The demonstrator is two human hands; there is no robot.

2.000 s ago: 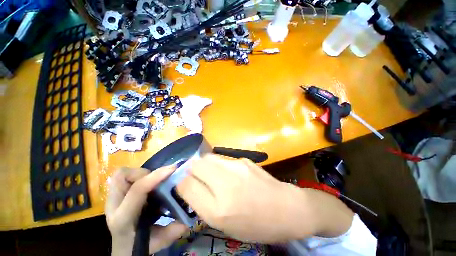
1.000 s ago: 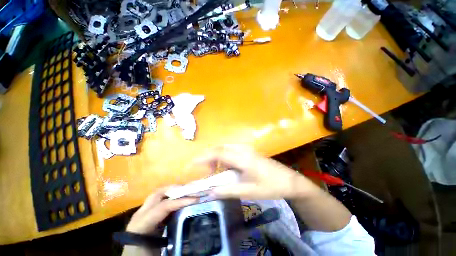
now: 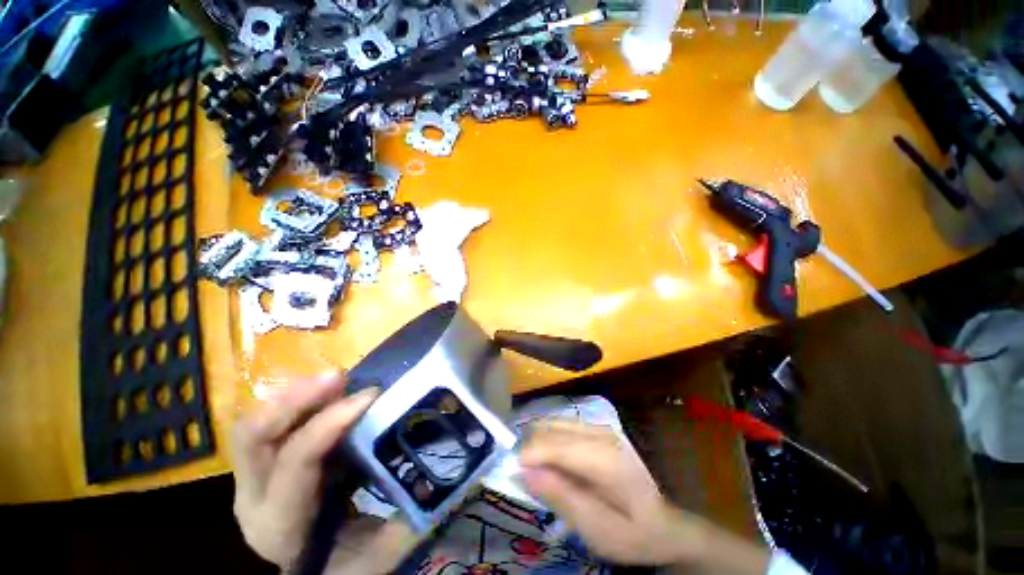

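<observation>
The silver-grey housing (image 3: 393, 399) is tilted over the lap at the bench edge, its square window facing up. A black plate with a large central opening (image 3: 432, 449) sits in the window. A black side arm (image 3: 550, 350) sticks out to the right; another black bar runs down beside my left hand. My left hand (image 3: 286, 477) grips the housing from the left, its lower part partly hidden. My right hand (image 3: 601, 494) has its fingers closed on a white cloth or paper (image 3: 508, 472) at the window frame's lower right corner.
Silver-white plates (image 3: 301, 298), a crumpled white piece (image 3: 449, 242) and a black-and-metal heap (image 3: 337, 135) lie left. A black grid tray (image 3: 146, 281) is far left. A glue gun (image 3: 775, 242) and white bottles (image 3: 795, 73) are right. A red-handled screwdriver (image 3: 736, 421) is below the bench edge.
The housing has come up from the lap and turned, its window now tilted up. The white strip that was between both hands is now at my right fingertips. My left hand has moved back around the housing.
</observation>
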